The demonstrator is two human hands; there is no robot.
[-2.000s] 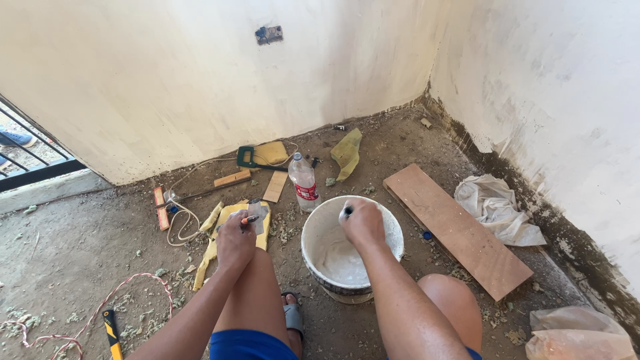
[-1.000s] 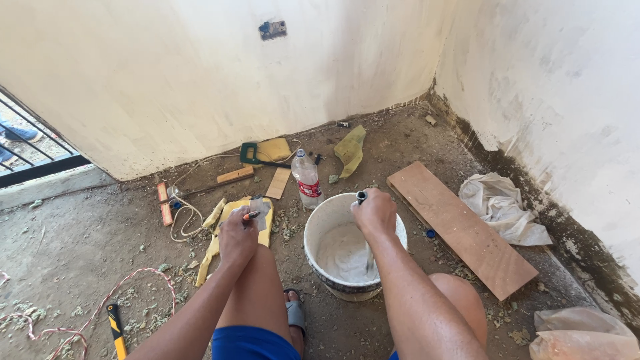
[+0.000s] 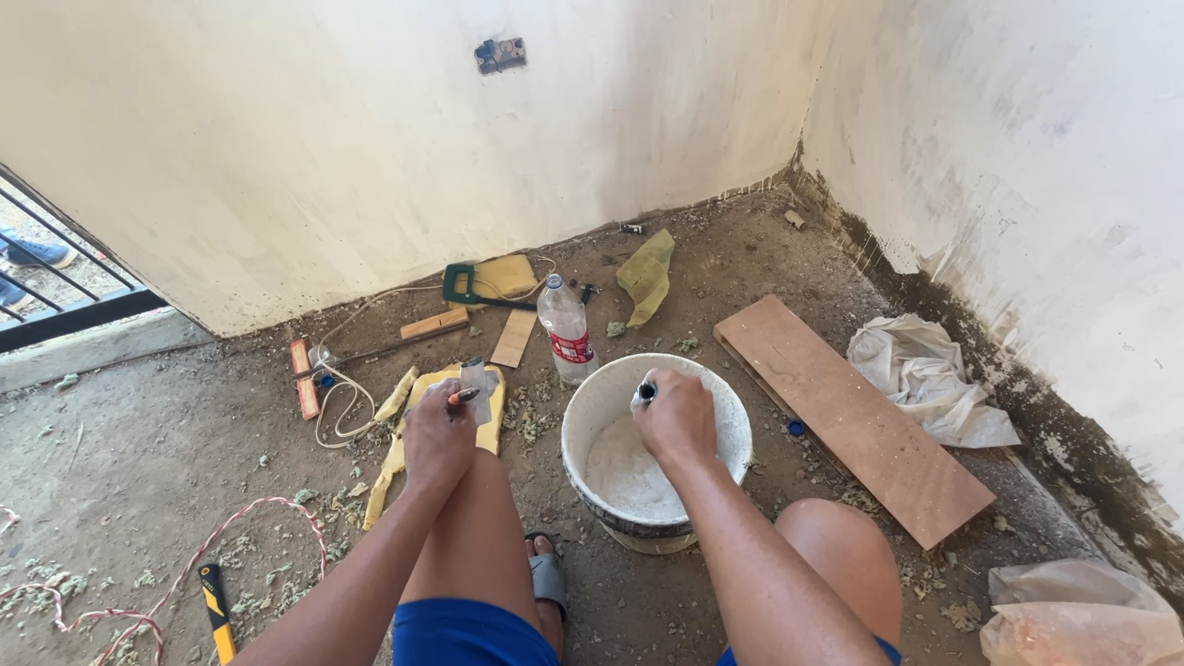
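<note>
My right hand is closed around a dark tool handle above a white plastic bucket. Pale, wet-looking material lies inside the bucket; the lower end of the tool is hidden by my hand. At my left knee, my left hand grips a putty knife with a flat, smeared blade and an orange-tipped handle. Beneath and behind that blade lies a yellow foam piece. A clear plastic bottle with a red label stands just behind the bucket.
A wooden board lies right of the bucket, beside crumpled plastic sheeting. Behind are a green-handled saw, wood scraps and yellow mesh. Twisted cord and a yellow-black handle lie left. Another person's shoe shows beyond the bars.
My right hand has shifted about over the bucket, and the angle of the tool in it has changed. My left hand stays by the knee with the putty knife.
</note>
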